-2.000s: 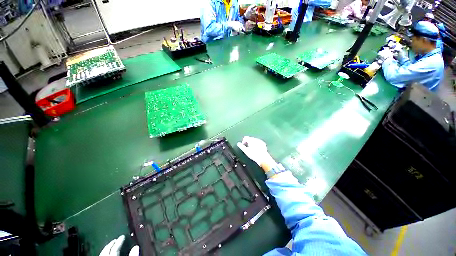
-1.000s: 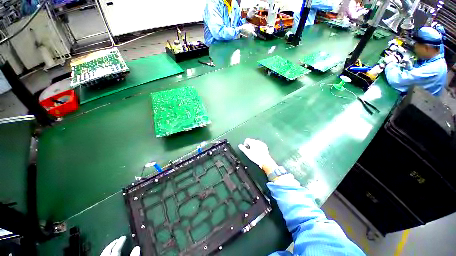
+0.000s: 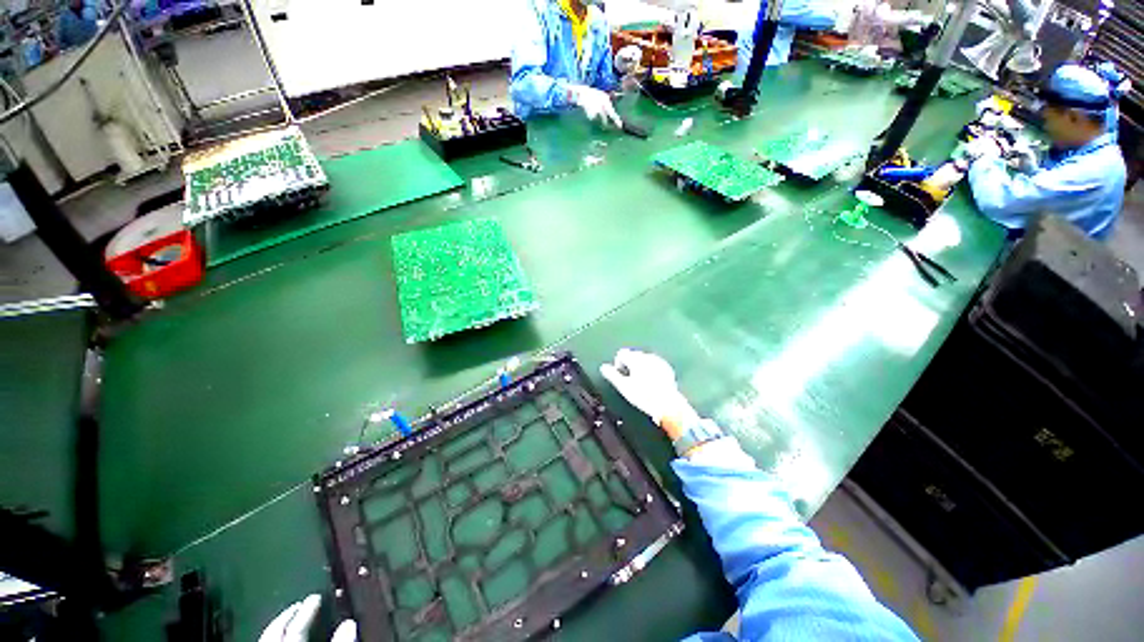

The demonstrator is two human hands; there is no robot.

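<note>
An empty black solder pallet [image 3: 496, 502] lies flat on the green bench in front of me, with green showing through its web of openings. Blue clips show on its far edge. My right hand [image 3: 645, 383], in a white glove with a grey-blue wrist band, rests at the pallet's far right corner, fingers curled; whether it holds anything I cannot tell. My left hand [image 3: 301, 622], also gloved, is at the bottom edge by the pallet's near left corner, mostly cut off. A green circuit board [image 3: 462, 278] lies beyond the pallet, solder side up.
Another circuit board [image 3: 255, 172] sits at the far left near a red basket [image 3: 156, 263]. Two more boards [image 3: 716, 169] lie farther along. A black tool holder [image 3: 472, 131] stands at the far edge. Black stacked cases [image 3: 1004, 414] stand at right. Co-workers in blue smocks are beyond.
The view has shifted slightly. A co-worker's gloved hand at the far edge now reaches down to the bench beside a dark object. My hands and the pallet stay in place.
</note>
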